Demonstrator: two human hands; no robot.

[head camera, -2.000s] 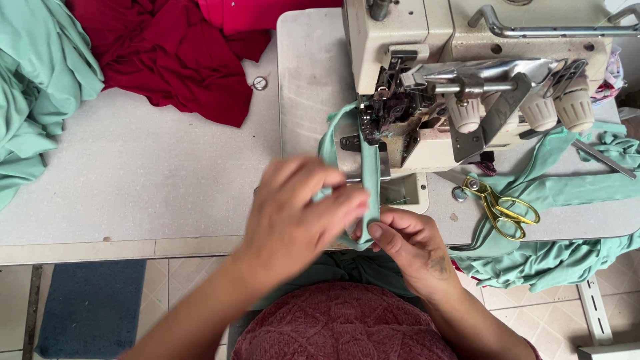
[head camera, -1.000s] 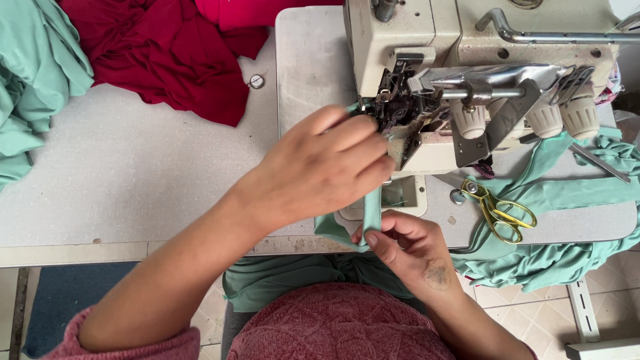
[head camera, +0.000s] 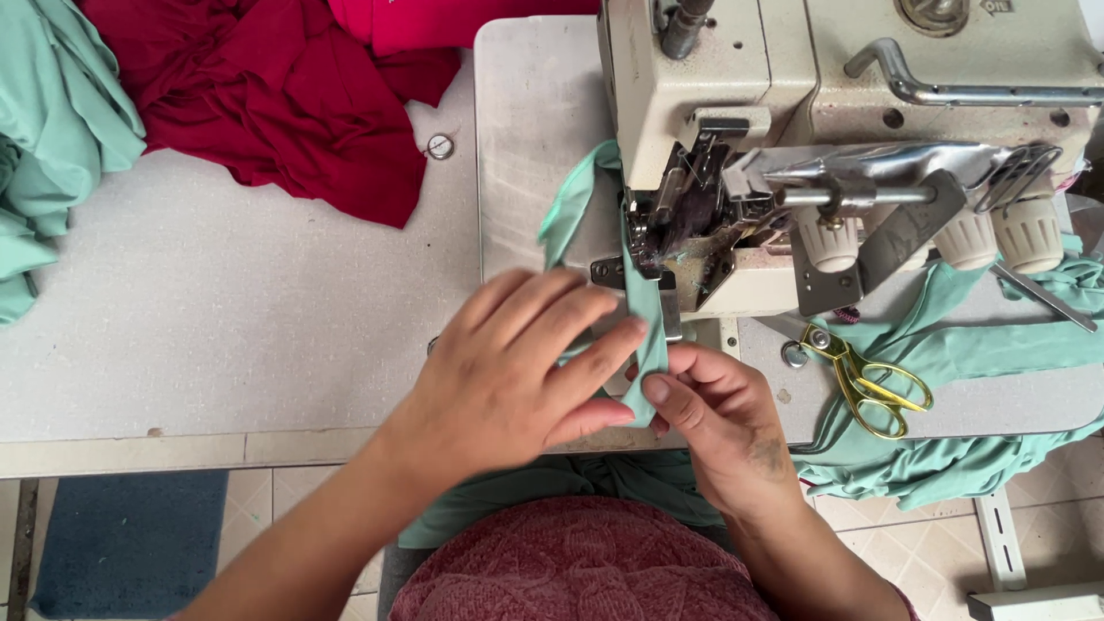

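Observation:
A narrow mint green fabric strip (head camera: 642, 315) runs from under the presser foot of an overlock sewing machine (head camera: 716, 78) toward me, with another part of it curving up at the left of the foot. My right hand (head camera: 724, 414) pinches the strip's near end between thumb and fingers, close to the table edge. Slightly blurred, my left hand (head camera: 509, 371) hovers over the strip's left side, its fingers spread and the fingertips beside the fabric. Whether those fingertips touch it I cannot tell.
Gold-handled scissors (head camera: 871, 379) lie right of my right hand, near metal tweezers (head camera: 1045, 297) and more mint fabric (head camera: 992, 345), which hangs over the table edge. Dark red fabric (head camera: 285, 112) and a mint pile (head camera: 52, 147) lie on the table (head camera: 259, 328) at the left. Thread tension knobs (head camera: 1026, 233) front the machine.
My left hand has moved from beside the presser foot back toward me and to the left, and its fingers have spread. My right hand stays at the strip's near end.

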